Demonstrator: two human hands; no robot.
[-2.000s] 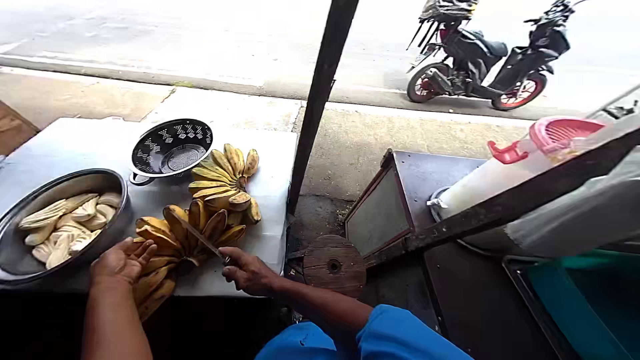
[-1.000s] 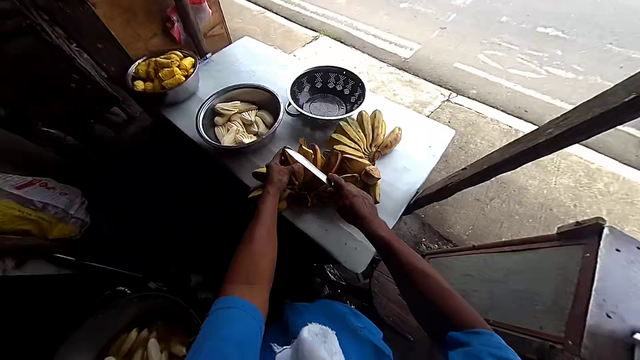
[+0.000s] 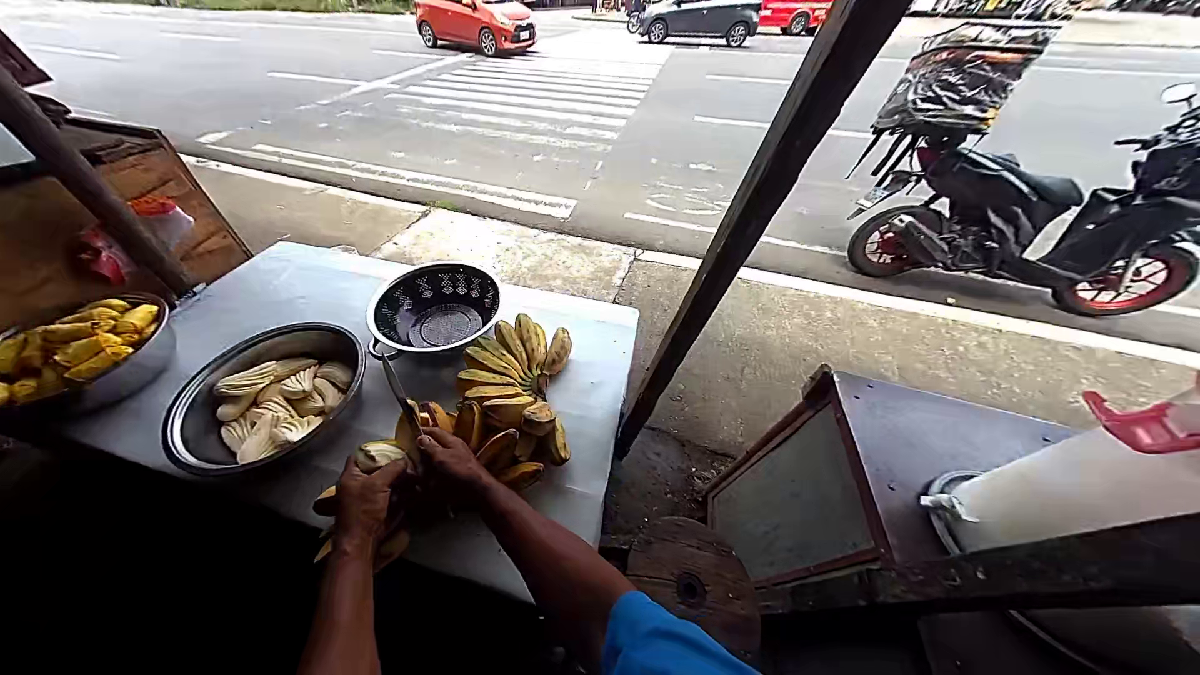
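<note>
My left hand (image 3: 364,502) is closed around a banana (image 3: 380,457) whose pale flesh shows at its upper end. Just right of it, my right hand (image 3: 450,461) grips a knife (image 3: 398,386), its blade pointing up and left. Under and beside both hands lies a bunch of yellow-brown bananas (image 3: 497,450), partly hidden by them. Another banana bunch (image 3: 520,356) rests behind, next to a black perforated colander (image 3: 436,314). Left of the hands, an oval metal basin (image 3: 352,342) holds several peeled, sliced bananas (image 3: 272,412).
A metal bowl (image 3: 150,361) of yellow pieces sits at the white table's (image 3: 309,267) left end. A wooden post (image 3: 759,206) rises at its right. Further right are a framed cabinet (image 3: 797,497), a pale container with a red handle (image 3: 1078,478) and a round wooden stool top (image 3: 694,586). A motorcycle (image 3: 1012,206) stands roadside.
The knife, lying across the bananas between the hands one second ago, now points up and left. A banana with pale flesh exposed now shows in my left hand. The view has swung.
</note>
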